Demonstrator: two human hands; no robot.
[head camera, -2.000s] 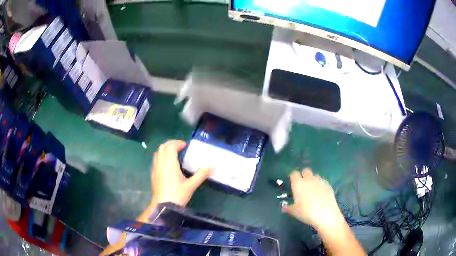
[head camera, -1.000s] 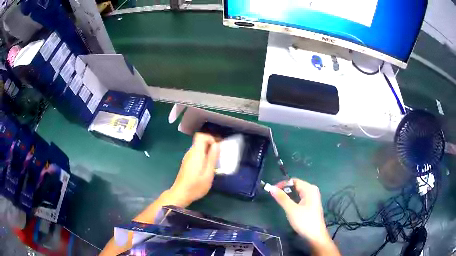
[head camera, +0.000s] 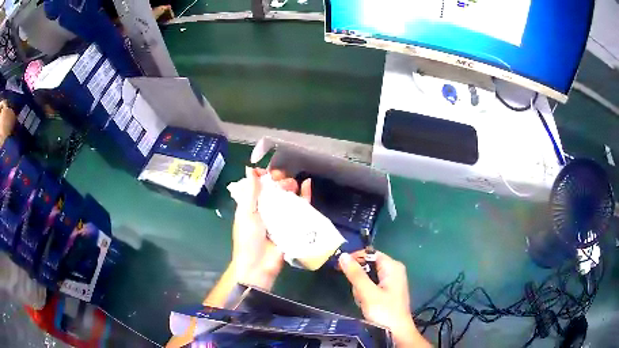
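A packaged electronic unit in a white wrap (head camera: 297, 221) lies across my left hand (head camera: 254, 234), which holds it above the open box. My right hand (head camera: 380, 279) holds the small plugs of the USB data cables (head camera: 370, 255) at its fingertips. A dark plug is at the lower right end of the unit; whether it is fully in cannot be told. The open dark blue gift box (head camera: 349, 204) stands behind my hands with its pale lid raised.
Another open box (head camera: 183, 163) with a wrapped unit stands left, beside a box stack (head camera: 102, 102). More blue boxes (head camera: 47, 217) are at far left. A monitor (head camera: 468, 41), black smartphone (head camera: 430, 136), fan (head camera: 582, 204) and tangled cables (head camera: 529, 306) are right. A blue box edge (head camera: 285, 323) is nearest me. Part of a hand shows at the left edge.
My left hand has taken the wrapped unit out of the box and turned it palm up. My right hand has picked up cable plugs and moved left to the unit's end.
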